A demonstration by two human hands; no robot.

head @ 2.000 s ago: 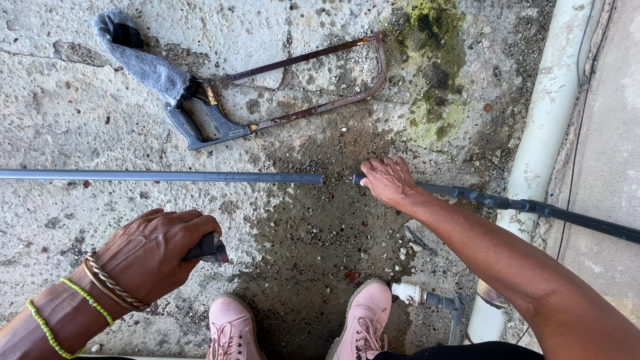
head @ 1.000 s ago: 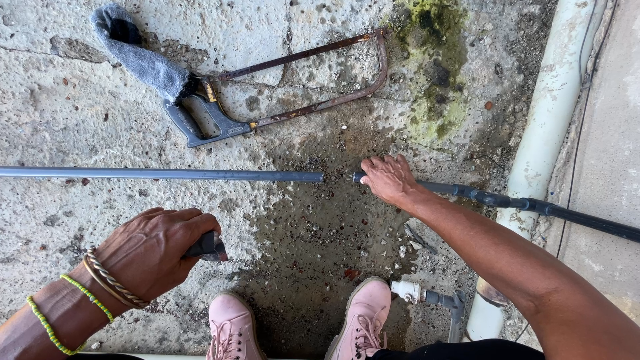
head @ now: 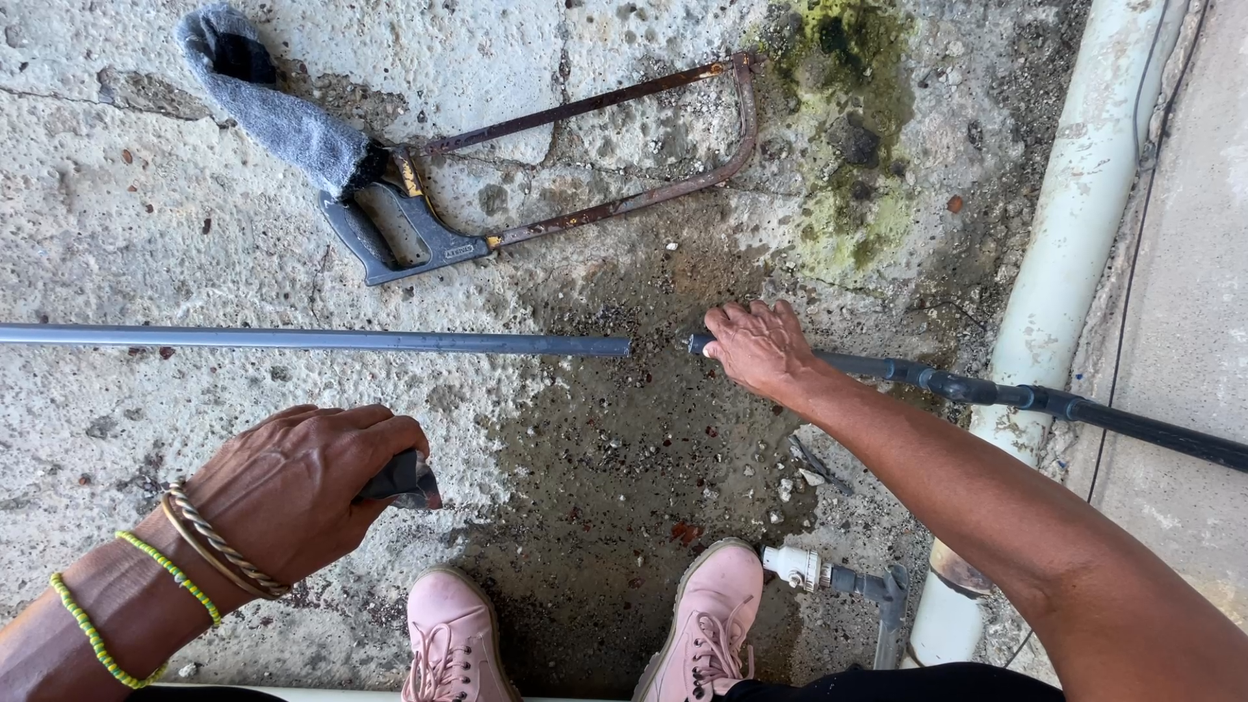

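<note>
My left hand [head: 297, 487], at the lower left, is closed on a small dark folded piece [head: 405, 483], perhaps sandpaper; most of it is hidden in the fingers. My right hand [head: 760, 346] grips a grey plastic pipe [head: 853, 364] close to its cut end. Facing that end, across a short gap, lies the end of a second grey pipe [head: 390, 339], which runs in from the left edge. Above the pipes rests a hacksaw [head: 439, 234] with a rusty frame and a grey handle. A grey sock-like cloth [head: 283, 127] touches the handle.
A thick pale pipe [head: 1063, 224] runs down the right side, under the dark jointed pipe. Near my right pink boot [head: 712, 614] lies a white fitting [head: 795, 566] joined to a grey tee [head: 889, 587]. The rough concrete ground has a damp, gritty patch [head: 624, 478] and green moss.
</note>
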